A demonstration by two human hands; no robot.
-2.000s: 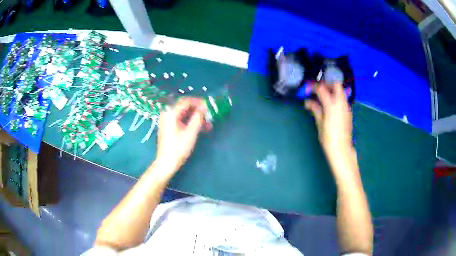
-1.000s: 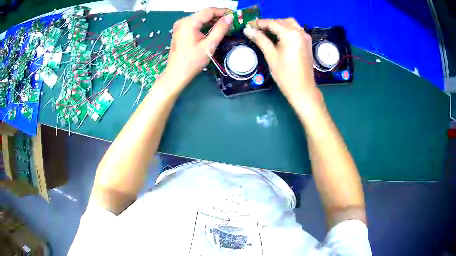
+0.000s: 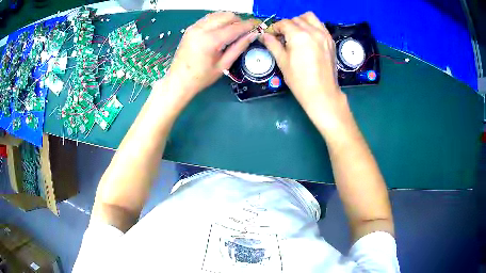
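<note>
My left hand (image 3: 213,50) and my right hand (image 3: 301,48) meet above the far side of a black speaker housing (image 3: 249,92). Their fingertips pinch a small part with a white piece and thin wires (image 3: 263,25); a circuit board there is mostly hidden by the fingers. The housing holds a round silver-white speaker (image 3: 258,63) and a red-and-blue round part (image 3: 275,82). A second black housing (image 3: 364,33) lies to the right, partly behind my right hand, with its own speaker (image 3: 351,54) and a red lead ending in a white plug (image 3: 407,60).
Piles of green circuit boards (image 3: 80,80) with wires spread over the left of the green mat (image 3: 213,139). A blue sheet (image 3: 421,32) covers the far right. An open cardboard box (image 3: 49,176) stands below the bench at left.
Since two seconds ago, both hands have come together over the left housing. Since one second ago, the green board between the fingers has become mostly hidden; the hands have barely moved.
</note>
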